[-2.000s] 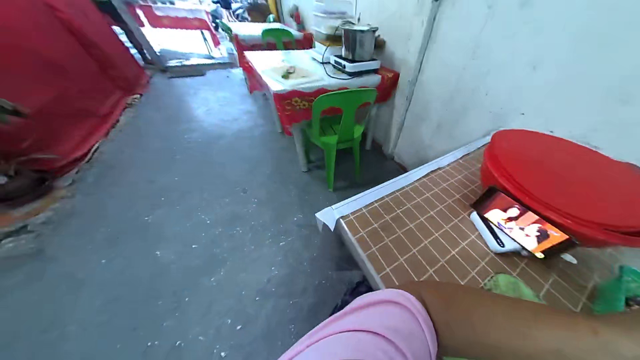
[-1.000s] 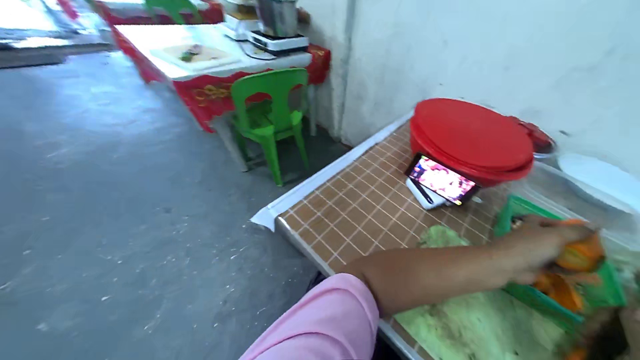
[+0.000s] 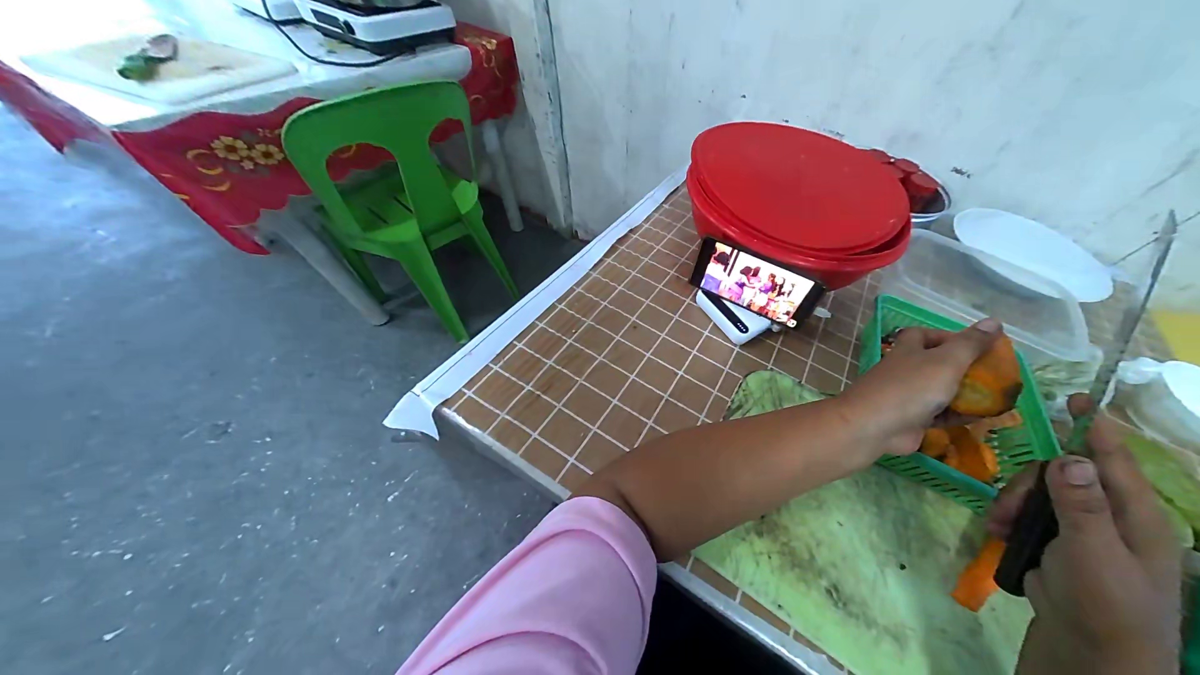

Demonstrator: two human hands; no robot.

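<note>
My left hand (image 3: 923,380) grips a piece of carrot (image 3: 989,380) over a green plastic basket (image 3: 1036,398). More orange pieces (image 3: 966,455) lie inside the basket. In my right hand (image 3: 1097,516) is a knife (image 3: 1130,319) with a dark handle, its blade pointing up and away. A stained green cutting board (image 3: 844,562) lies under both hands, and a flat orange piece (image 3: 980,574) rests on it beside the knife handle. My left forearm crosses over part of the board.
A lit phone (image 3: 757,281) leans against a red lidded basin (image 3: 802,187), above a white device (image 3: 731,317). Behind the basket are a clear plastic container (image 3: 994,291) and a white plate (image 3: 1031,251). A green chair (image 3: 394,178) stands by another table with a red cloth (image 3: 234,155).
The view has swung right and closer to the table. The knife now shows plainly in my right hand, which was mostly out of frame one second ago. My left hand still holds the orange piece.
</note>
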